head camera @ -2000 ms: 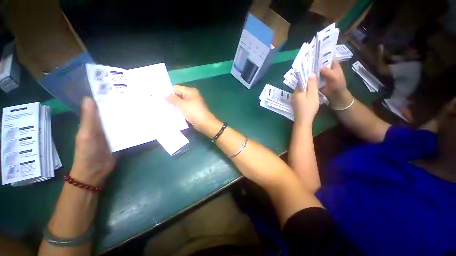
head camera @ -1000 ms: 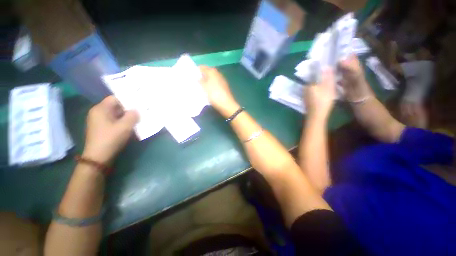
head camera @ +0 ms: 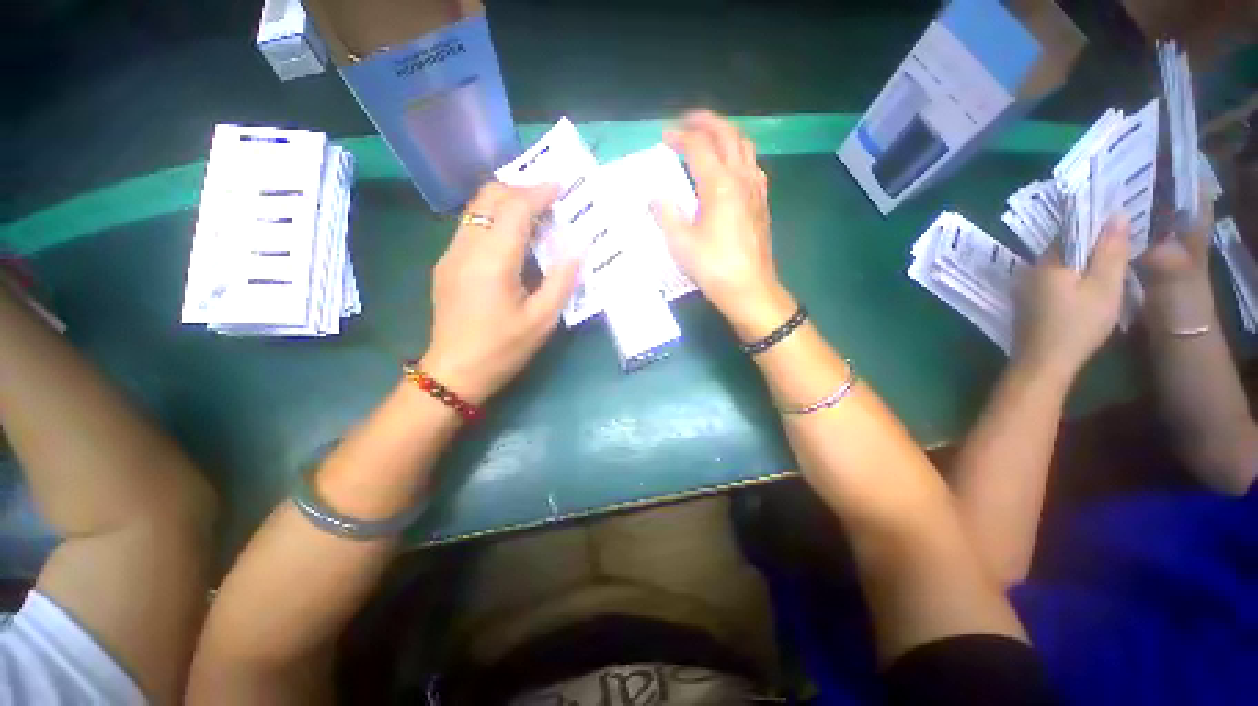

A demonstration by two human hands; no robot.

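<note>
My left hand (head camera: 500,283) is on the left side of a white leaflet (head camera: 586,221), its fingers and thumb at the paper's edge. The leaflet looks partly folded, with short dark heading bars. My right hand (head camera: 720,221) is on the right part of the paper, its fingers blurred. A slim white product box (head camera: 642,328) lies under the leaflet, its near end sticking out towards me. The rest of the box is hidden by the paper. A thick leaflet stack (head camera: 262,235) lies on the table to the left.
Two large printed cartons (head camera: 439,117) (head camera: 917,117) stand at the back. A white box (head camera: 290,39) lies back left. At right, a person in blue holds leaflets (head camera: 1111,179) above a small pile (head camera: 973,269). Another person's arm (head camera: 104,441) is at left.
The view has shifted, so the table things appear further right. The wide opened leaflet between my hands is now smaller and partly folded, and my hands are closer together.
</note>
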